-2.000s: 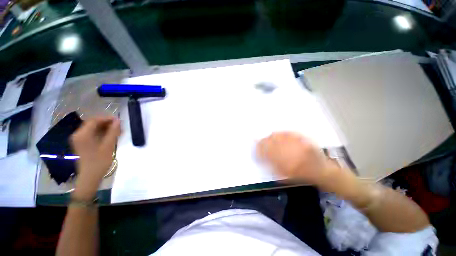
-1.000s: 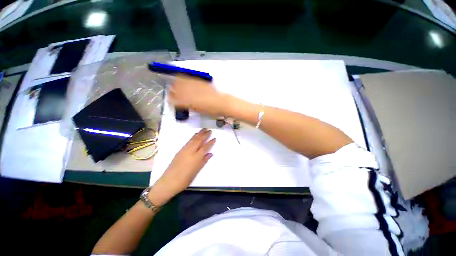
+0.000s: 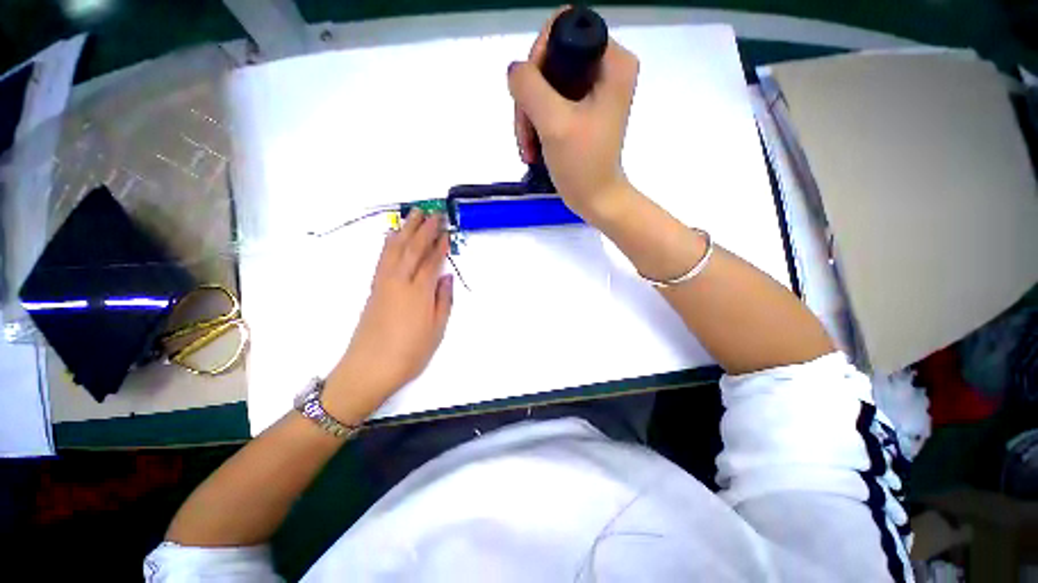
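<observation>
My right hand (image 3: 583, 137) is closed around the upright black handle of the hand roller. The roller's blue cylinder (image 3: 512, 213) lies on the white surface just right of a small green circuit board (image 3: 429, 206). My left hand (image 3: 404, 290) rests flat with its fingertips at the board's lower edge. A small yellow component (image 3: 395, 220) sits at the board's left end, and thin lead wires (image 3: 347, 223) run off to the left. The edges of any white panel under the roller are hard to tell from the white work sheet (image 3: 535, 330).
A stack of black sheets (image 3: 100, 298) lies at the left, with gold-handled scissors (image 3: 212, 330) beside it. Crinkled clear plastic film (image 3: 159, 148) lies behind them. Grey-beige cardboard (image 3: 922, 182) is at the right. A metal upright (image 3: 268, 23) stands at the back.
My right hand has lifted the roller from its place at the left, turned it handle up and set it down right of the board. My left hand has moved up to the board.
</observation>
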